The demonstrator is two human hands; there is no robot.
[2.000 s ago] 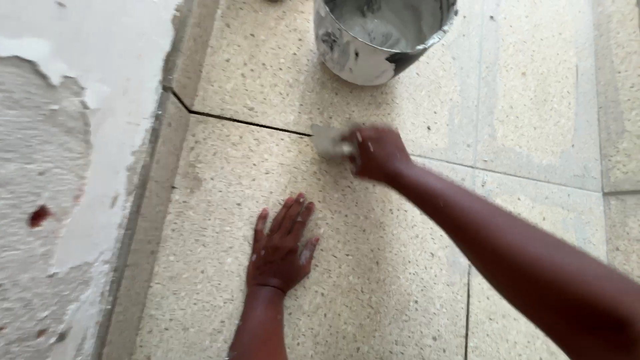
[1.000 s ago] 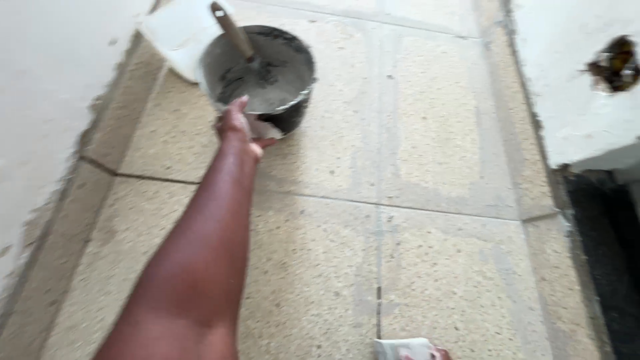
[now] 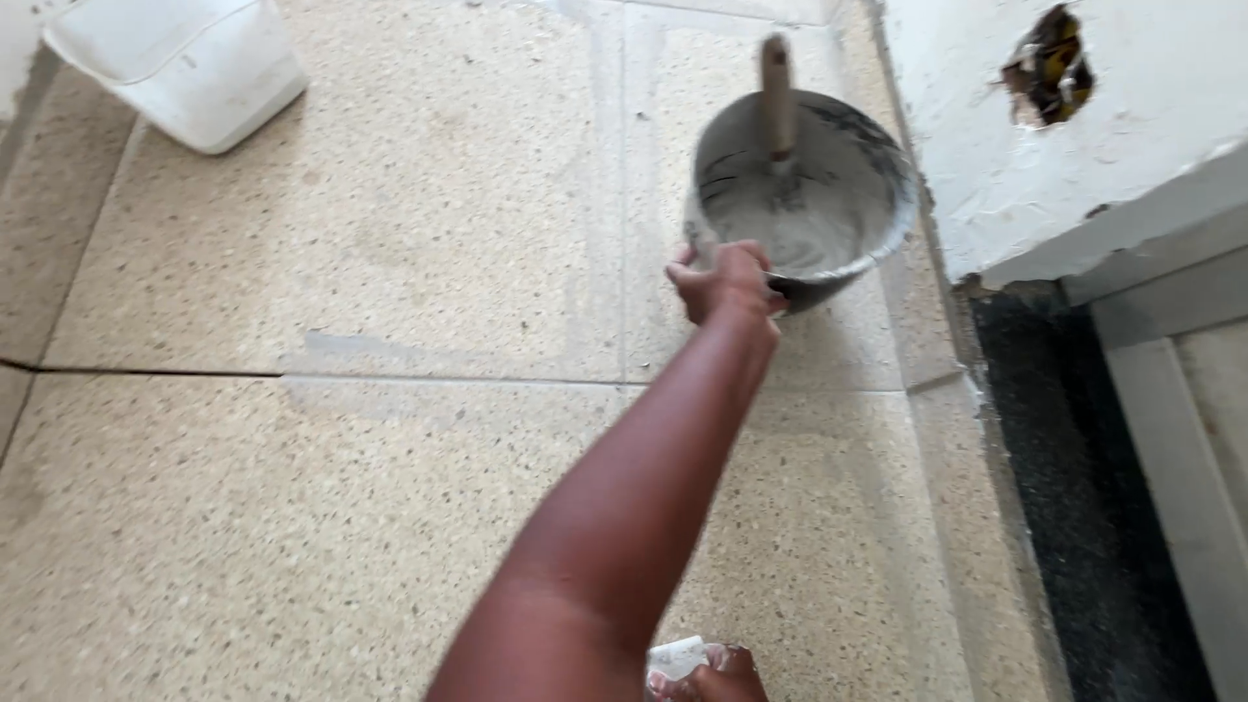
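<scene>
My left hand (image 3: 729, 283) grips the near rim of a round bucket (image 3: 824, 291) smeared with dark and pale paste. Inside the bucket lies wet grey grout (image 3: 795, 224), and a tool with a wooden handle (image 3: 777, 97) stands in it, leaning on the far side. At the bottom edge, partly behind my left arm, my right hand (image 3: 717, 676) holds a small whitish flat scraper (image 3: 675, 658). Terrazzo floor tiles (image 3: 419, 214) lie beneath both hands. Grey grout smears (image 3: 361, 346) line part of the joint, while its left stretch (image 3: 156, 371) shows as a dark gap.
A white plastic container (image 3: 210, 88) stands at the upper left by the wall. On the right, a tile skirting (image 3: 936, 322) runs along a white wall (image 3: 960, 146) with a ragged hole (image 3: 1053, 73) in it. Below that is a dark threshold strip (image 3: 1082, 468) beside a grey door (image 3: 1160, 390).
My left hand, flat on the tile two seconds ago, now grips the bucket, which has moved right, away from the white container. My right hand has left the joint. The view has shifted.
</scene>
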